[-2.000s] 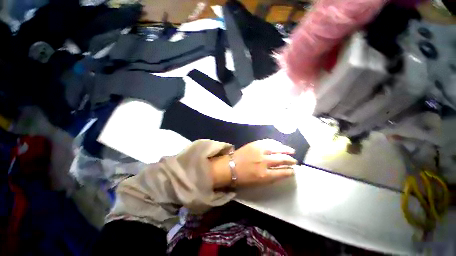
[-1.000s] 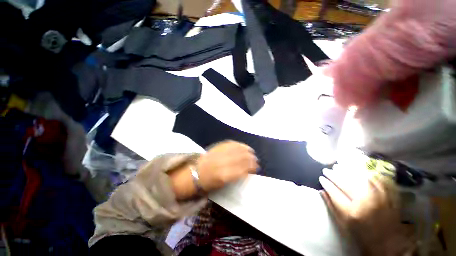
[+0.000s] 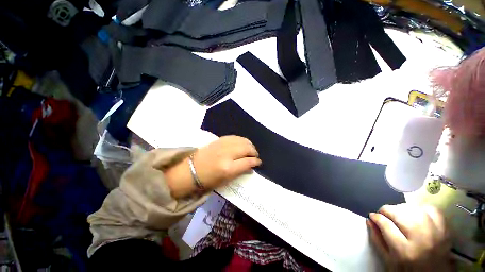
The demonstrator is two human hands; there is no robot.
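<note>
A long curved black cut panel [image 3: 314,164] lies on the white table [image 3: 276,212], running from upper left to the machine at right. My left hand [image 3: 226,162] rests at the panel's lower edge, fingers bent, fingertips on or against it; whether it pinches the cloth is hidden. My right hand [image 3: 412,231] lies at the panel's right end, its fingertips touching the lower corner; its grip is unclear. A white oval cover with a round symbol [image 3: 414,153] overhangs the panel's right end. The needle area is hard to make out.
A stack of dark grey cut pieces [image 3: 181,74] lies upper left. Crossed dark strips [image 3: 314,48] lie above the work. A pink fluffy bundle [image 3: 470,101] hangs at right. A dark-edged flat object [image 3: 380,127] lies behind the white cover.
The view has shifted right and down. My right hand, absent two seconds ago, is at the panel's right end. My left hand has moved back left along the panel's lower edge.
</note>
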